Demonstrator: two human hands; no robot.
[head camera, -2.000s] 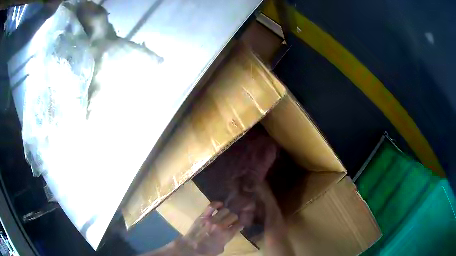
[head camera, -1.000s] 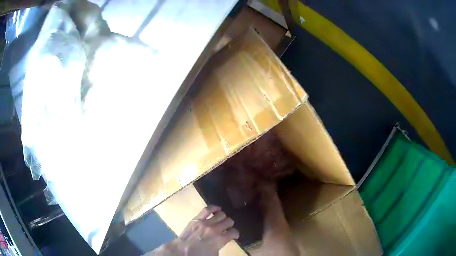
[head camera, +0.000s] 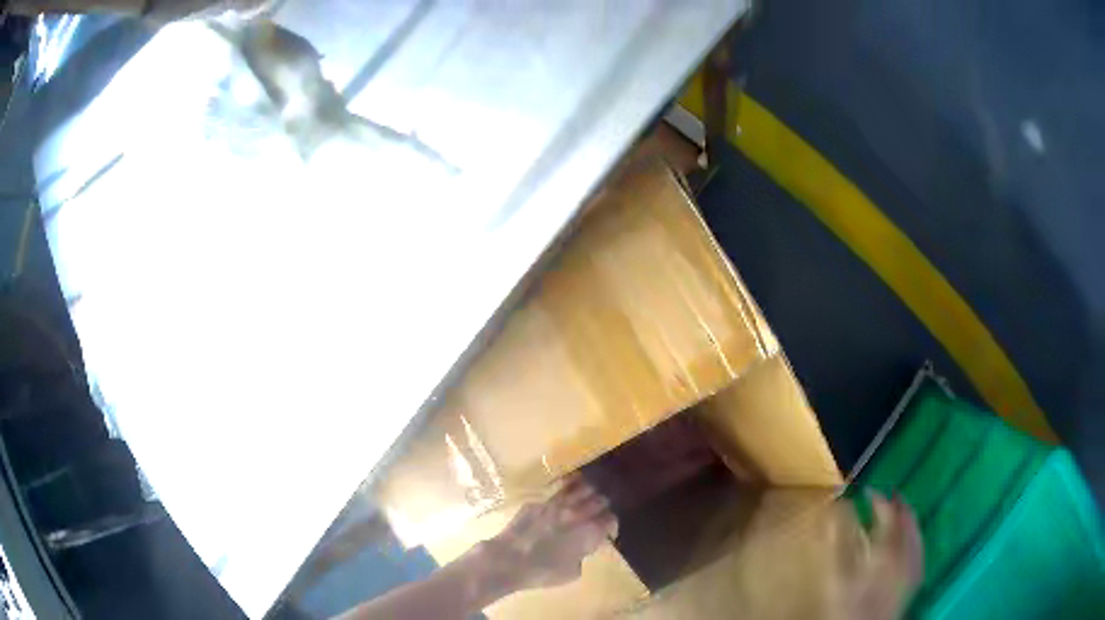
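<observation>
An open brown carton (head camera: 606, 351) stands below the table's edge, its flaps spread. Its inside is dark, with a dim pinkish item (head camera: 679, 458) in it. My left hand (head camera: 560, 533) has its fingers curled over the carton's near-left flap edge. My right hand (head camera: 891, 560) is blurred at the carton's right flap, beside the green crate. Its fingers are partly raised; its grip on the flap cannot be made out.
The white table (head camera: 303, 315) fills the upper left, strongly overexposed, with a greyish shape (head camera: 291, 79) at its far part. A green crate (head camera: 1006, 509) stands on the floor at lower right. A yellow floor line (head camera: 885, 242) curves behind the carton.
My right hand has come out of the carton and moved right to its outer flap. My left hand stays at the near-left flap. The clear plastic on the table's left no longer shows distinctly.
</observation>
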